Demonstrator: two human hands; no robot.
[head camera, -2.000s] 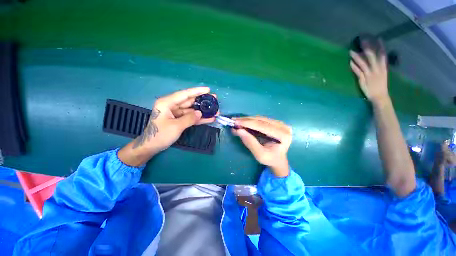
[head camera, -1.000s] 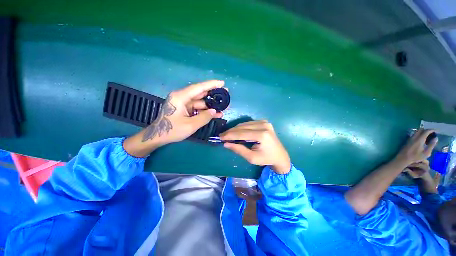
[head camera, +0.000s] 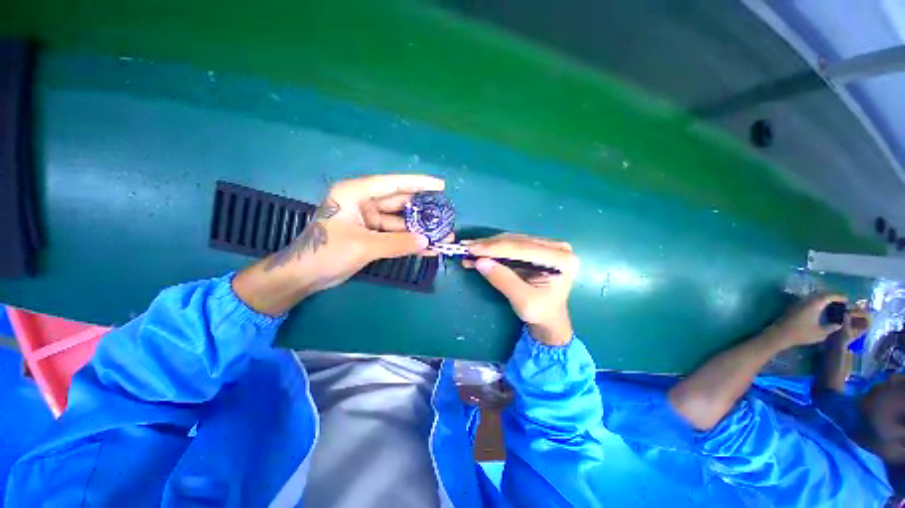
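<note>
My left hand (head camera: 342, 233) holds a round black housing (head camera: 429, 214) between thumb and fingers, its face turned up. My right hand (head camera: 531, 273) holds tweezers (head camera: 511, 263) like a pen. Their silver tips are at the lower edge of the housing, by my left thumb. A slotted black tray (head camera: 260, 220) lies on the green bench under my left hand, which hides its middle. Any small part at the tips is too blurred to tell.
Black slabs (head camera: 18, 159) lie at the far left. A red-pink panel (head camera: 58, 352) is below the bench edge. Round black units (head camera: 761, 133) stand on the dark far band at right. Another person's arm (head camera: 739, 367) is at right, holding a black piece. A metal frame (head camera: 863, 62) is at upper right.
The tweezers first left the housing for the tray, and are now back at the housing. The neighbour's hand moved from the far band down to the right. The view shifted slightly.
</note>
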